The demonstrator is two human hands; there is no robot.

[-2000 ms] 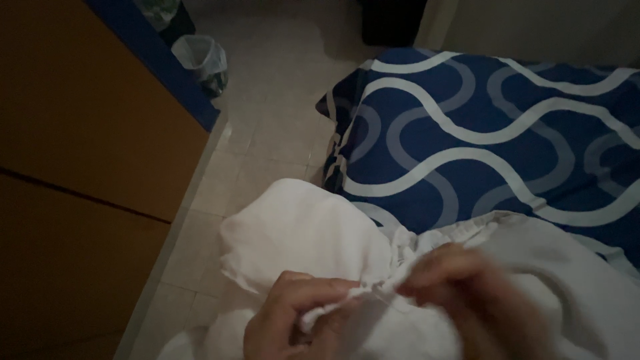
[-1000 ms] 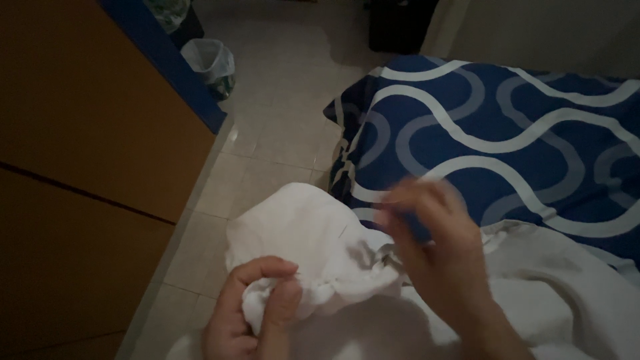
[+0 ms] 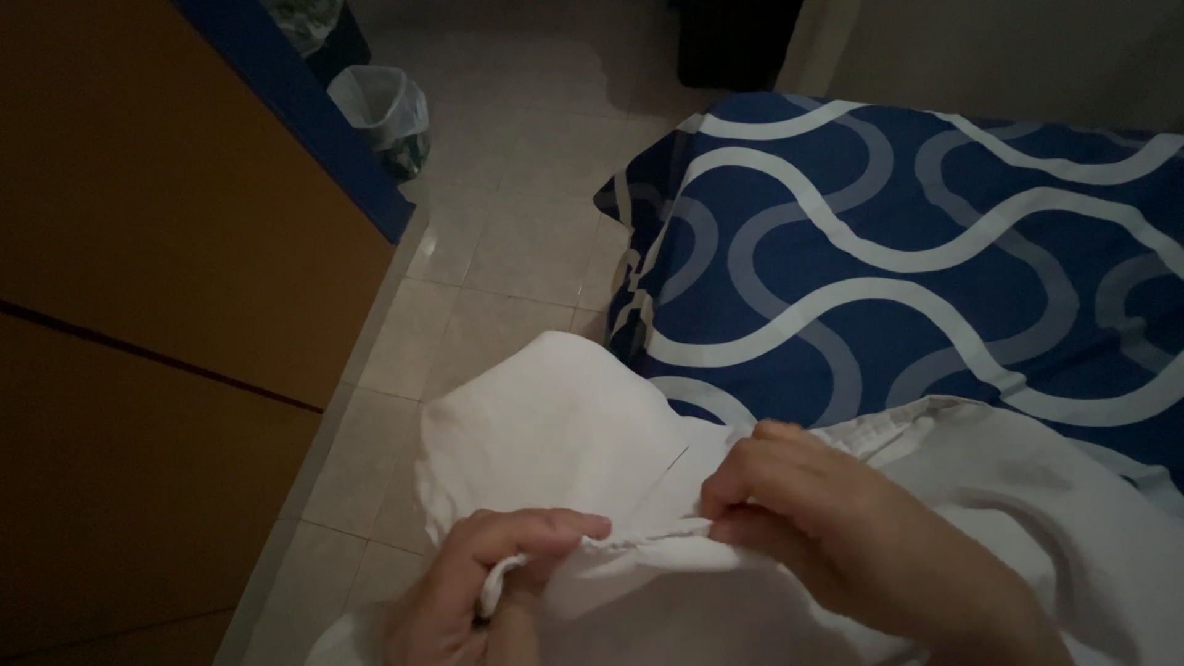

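A large piece of white cloth (image 3: 555, 416) spreads across the lower middle and right. My left hand (image 3: 509, 564) pinches its gathered edge between thumb and fingers, at the lower centre. To its right, my right hand (image 3: 805, 509) grips the same edge, so a short stretch of the hem runs between both hands. A thin dark needle (image 3: 680, 457) lies or hangs against the cloth just left of my right hand, with a faint thread seeming to trail down toward the hem. My right fingertips are partly hidden by the hand itself.
A bed with a blue, wavy-patterned cover (image 3: 879, 240) stands at the right. Brown wooden furniture (image 3: 166, 277) with a blue edge fills the left. On the tiled floor (image 3: 499, 240) stands a small bin with a clear liner (image 3: 384, 106); a dark object (image 3: 735, 42) is at the top.
My right hand was raised and blurred above the cloth one second ago; it has come down onto the hem. The needle now shows against the white cloth beside it.
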